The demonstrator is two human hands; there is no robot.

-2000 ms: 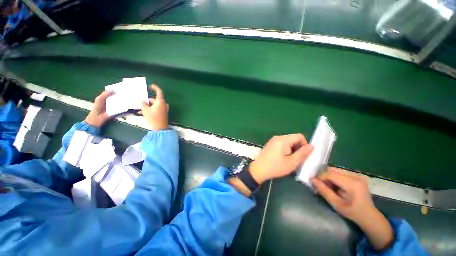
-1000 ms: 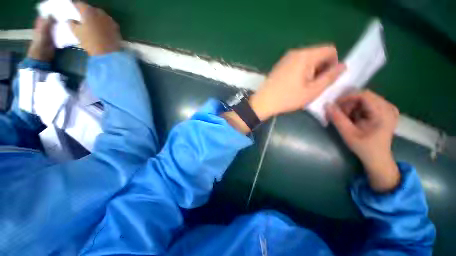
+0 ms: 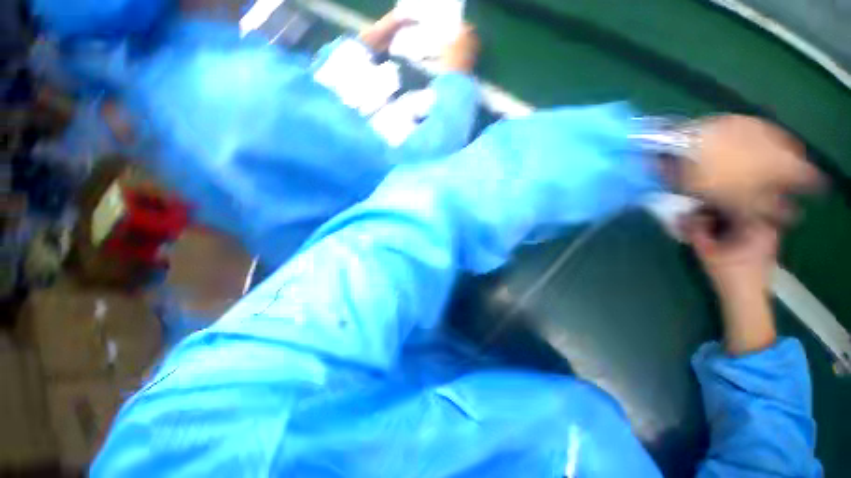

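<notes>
The picture is blurred. My left hand (image 3: 751, 163), with a shiny band at the wrist, is over the green conveyor belt (image 3: 560, 61) at the right. It lies just above my right hand and covers most of the work. My right hand (image 3: 737, 257) has its fingers closed at a bagged white item (image 3: 672, 213). Only a small white end of the item shows, below my left wrist. Whether my left fingers also grip it is hidden by blur.
A neighbour in a blue smock (image 3: 233, 121) holds white cards (image 3: 429, 33) at the belt. More white pieces (image 3: 359, 79) lie by their arms. The pale rail (image 3: 812, 313) borders the dark green bench (image 3: 597, 299). Brown cartons (image 3: 75, 345) and a red object (image 3: 149, 224) are at left.
The view has swung left, bringing cartons and the neighbour's body into sight. My hands have moved closer together, and the white item, plainly visible before, is now mostly covered.
</notes>
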